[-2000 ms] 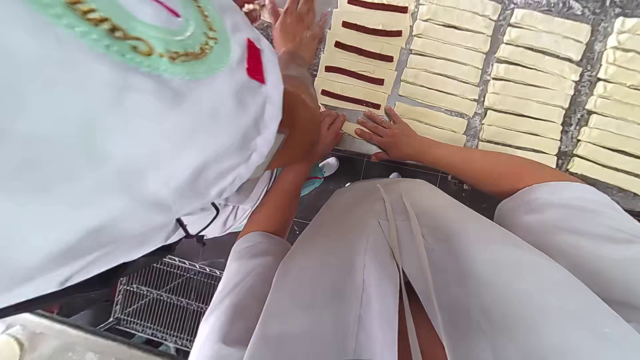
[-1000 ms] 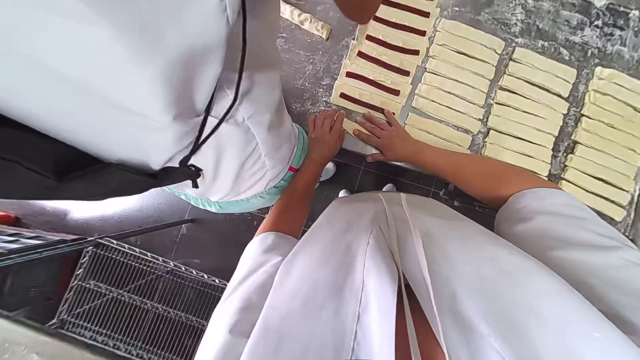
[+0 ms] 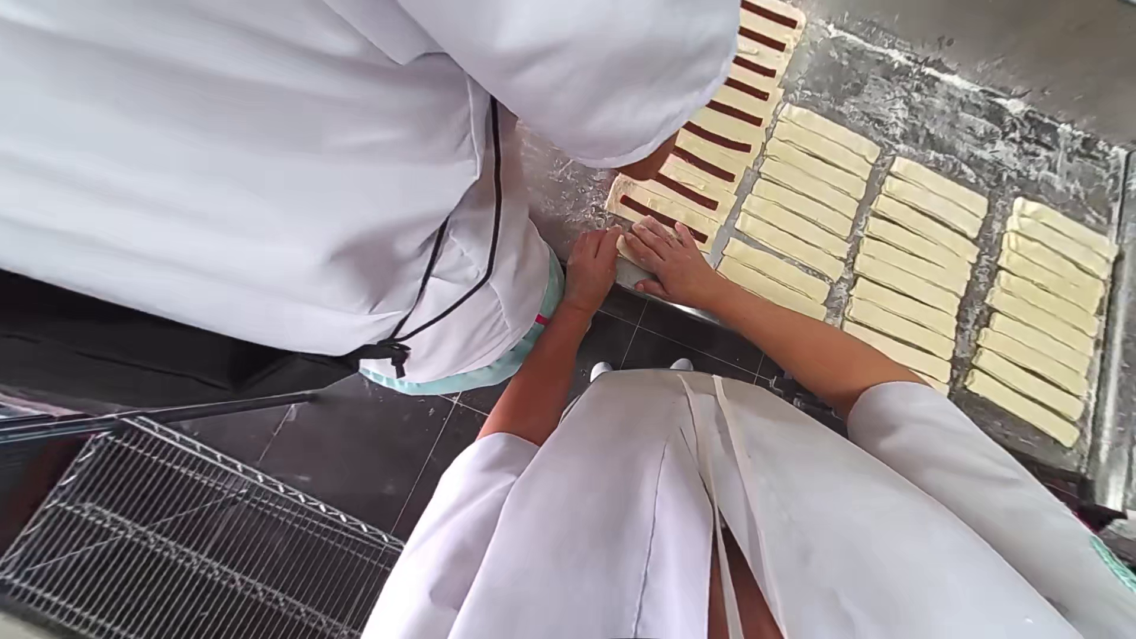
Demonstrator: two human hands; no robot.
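At the near edge of the floured metal worktable, my left hand (image 3: 592, 269) has its fingers bent at the left end of a pale dough piece (image 3: 628, 252). My right hand (image 3: 672, 263) lies palm down with its fingers spread over the same piece, which is partly hidden. Just beyond them runs a column of dough strips, each bearing a dark red bar of filling (image 3: 663, 219). To the right lie several columns of folded dough strips (image 3: 792, 211) without visible filling.
A co-worker in a white coat (image 3: 266, 177) stands close on my left, the sleeve reaching over the worktable (image 3: 1021, 98). A wire shelf rack (image 3: 204, 532) stands at lower left on the dark tiled floor (image 3: 355, 444).
The co-worker's body and sleeve have shifted, and the sleeve now covers the table area beyond my left hand, where a loose dough strip showed a second ago. My hands remain at the table edge.
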